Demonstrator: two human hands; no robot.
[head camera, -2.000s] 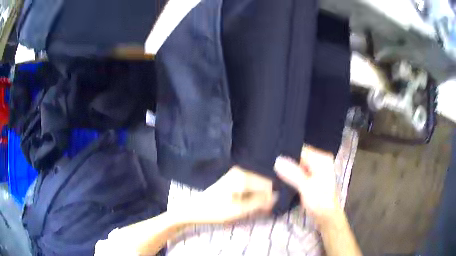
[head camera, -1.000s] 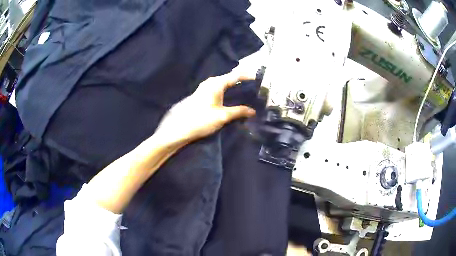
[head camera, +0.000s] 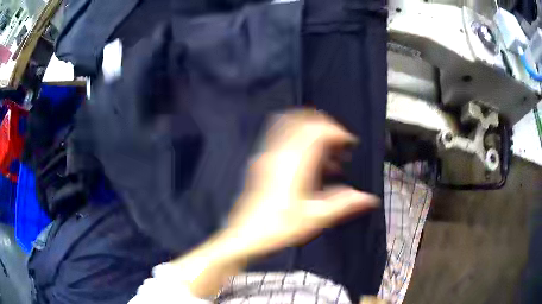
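Observation:
A dark navy garment panel (head camera: 342, 77) lies long and flat from the top of the picture down over the lap, its right edge beside the machine. A looser, blurred dark garment part (head camera: 232, 65) lies to its left, with a white patch (head camera: 112, 59) near it. My left hand (head camera: 297, 178) is blurred and over the panel, thumb and fingers apart, with no cloth seen between them. Of my right hand (head camera: 372, 300), only a small skin-coloured bit seems to show at the bottom edge; its fingers are hidden.
The pale sewing machine (head camera: 428, 24) is at upper right, with a metal linkage bracket (head camera: 472, 139) below it. A blue bin (head camera: 27, 202), a red basket (head camera: 10, 139) and a heap of dark garments (head camera: 89, 255) are at left. A checked apron (head camera: 407, 208) covers the lap.
The view has shifted down from the machine's needle area to the lap. My left hand has left the cloth edge by the presser foot and is now over the lower panel.

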